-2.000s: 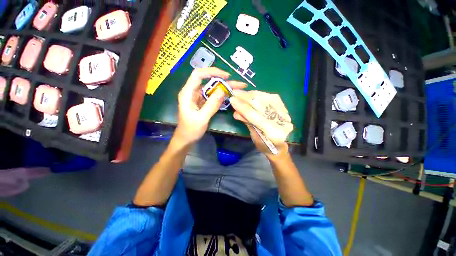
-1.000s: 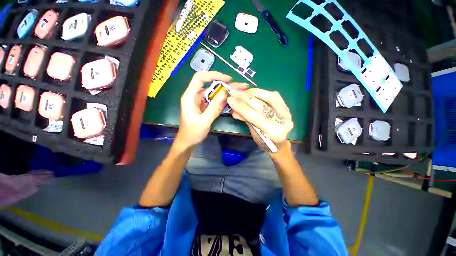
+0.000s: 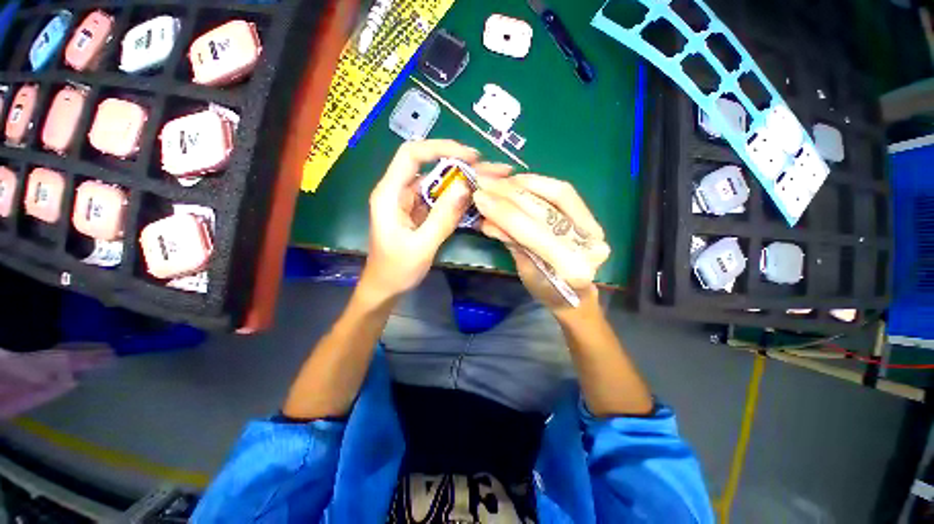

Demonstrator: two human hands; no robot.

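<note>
A small open housing [image 3: 434,184] with a pale rim and a yellow-gold block [image 3: 452,182] inside is held above the green mat's near part. My left hand [image 3: 407,220] grips it from the left, with the thumb over its near side. My right hand [image 3: 543,230] is closed on silver tweezers [image 3: 553,278], whose rear end sticks out below the palm. The tweezers' tips and the right fingertips meet the housing's right side, and the fingers hide the exact contact.
The green mat [image 3: 586,128] bears plates [image 3: 414,114], a dark square [image 3: 446,57], a thin stick [image 3: 469,122], a dark-handled tool [image 3: 566,46] and a yellow sheet [image 3: 348,113]. Black foam trays flank it, left [image 3: 133,281] and right [image 3: 666,215]. A light-blue strip [image 3: 707,74] lies over the right tray.
The view has shifted slightly. My hands keep hold of the housing and the tweezers, with only small shifts of the right hand.
</note>
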